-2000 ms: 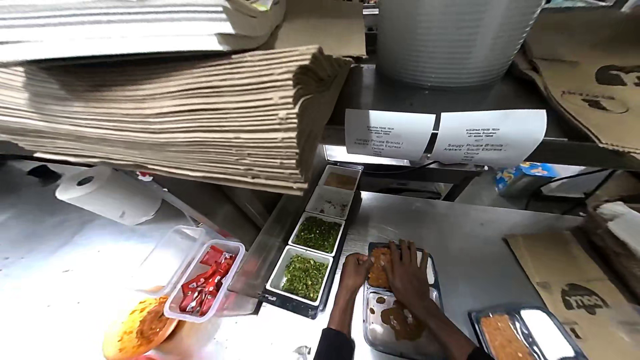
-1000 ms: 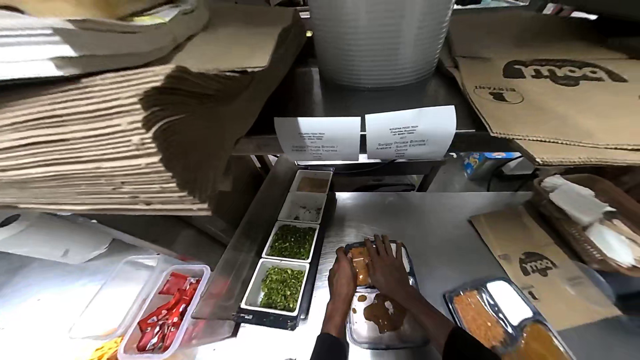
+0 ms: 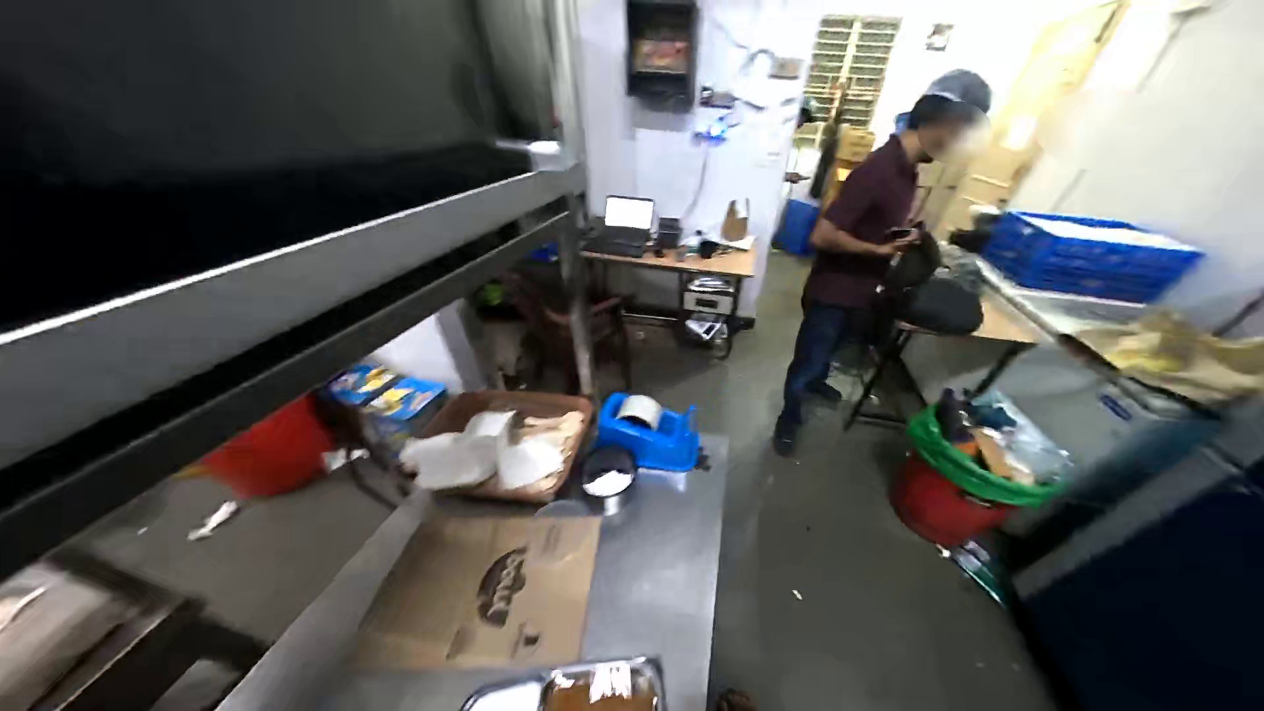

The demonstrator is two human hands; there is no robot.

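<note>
Neither of my hands shows clearly in the head view; a small brown shape at the bottom edge is too cut off to identify. At the bottom of the steel counter (image 3: 657, 583) lies part of a food tray (image 3: 602, 686) with brown food in one compartment and a shiny surface. Behind it a printed brown cardboard piece (image 3: 425, 602) rests flat. Further back are a brown basket (image 3: 573, 474) holding white items, a small round container (image 3: 608, 482) with white contents, and a blue tape dispenser (image 3: 647, 434).
A person (image 3: 869, 217) in a hair cap stands beyond the counter by a table. A red bin (image 3: 938, 504) with a green liner stands on the floor at right. A metal shelf frame (image 3: 296, 262) crosses the left. A laptop (image 3: 627, 222) is on a desk behind.
The view has swung far to the right and up. My hands, earlier at a food tray, have left the view, and the containers of chopped greens are out of frame.
</note>
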